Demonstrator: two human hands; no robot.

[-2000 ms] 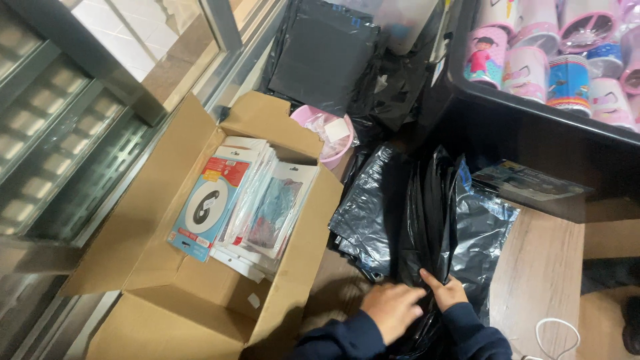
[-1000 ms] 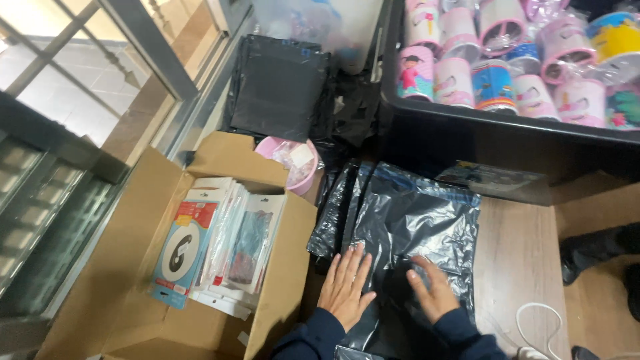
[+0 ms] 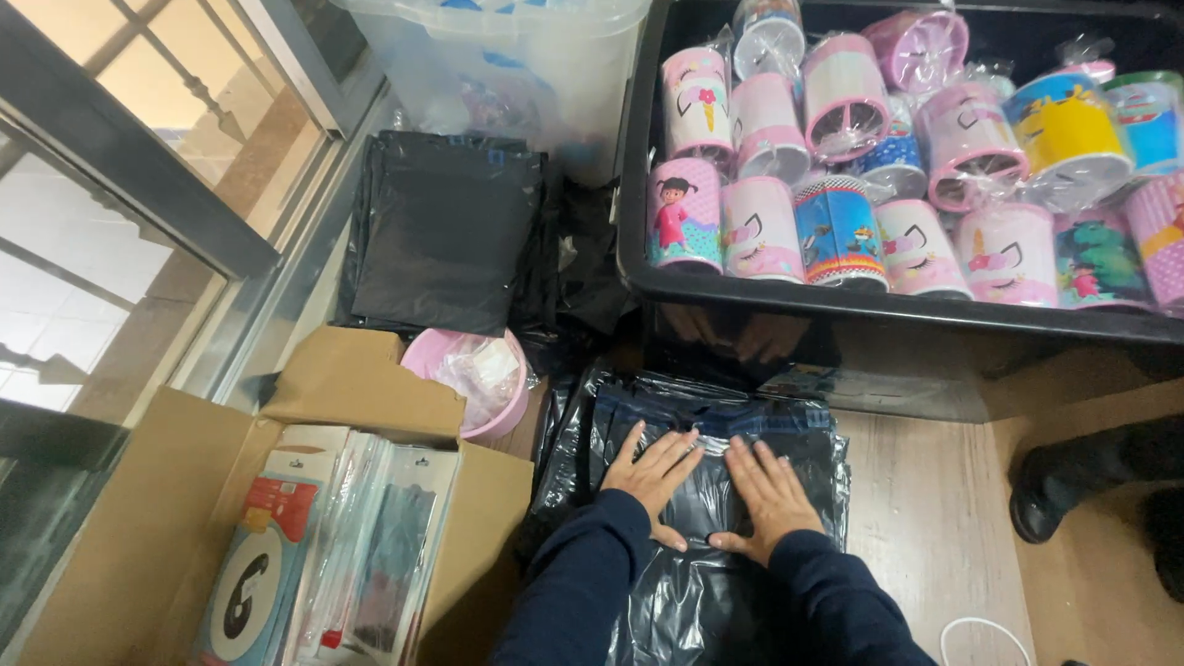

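Both palms lie flat on a stack of black plastic bags (image 3: 689,592) at the lower middle. My left hand (image 3: 652,476) presses near the upper left part of the top bag, fingers spread. Beside it, my right hand (image 3: 768,499) rests with its fingers apart on the same bag; neither hand grips anything. Another pile of folded black bags (image 3: 449,231) lies farther back on the left. Between the two piles stands a pink plastic tub (image 3: 511,416) with clear plastic wrapping in it.
An open cardboard box (image 3: 481,546) with packaged items (image 3: 370,546) is at the lower left. A large black bin (image 3: 795,310) holds several wrapped printed tins (image 3: 763,227). Behind stands a translucent plastic bin (image 3: 592,88). A white cord loop (image 3: 985,622) and a person's shoe (image 3: 1036,513) are at right.
Two seconds ago my hands were at gathered, upright black plastic; now the bag lies spread flat under both palms. Since one second ago, my hands have moved up the bag, closer together.
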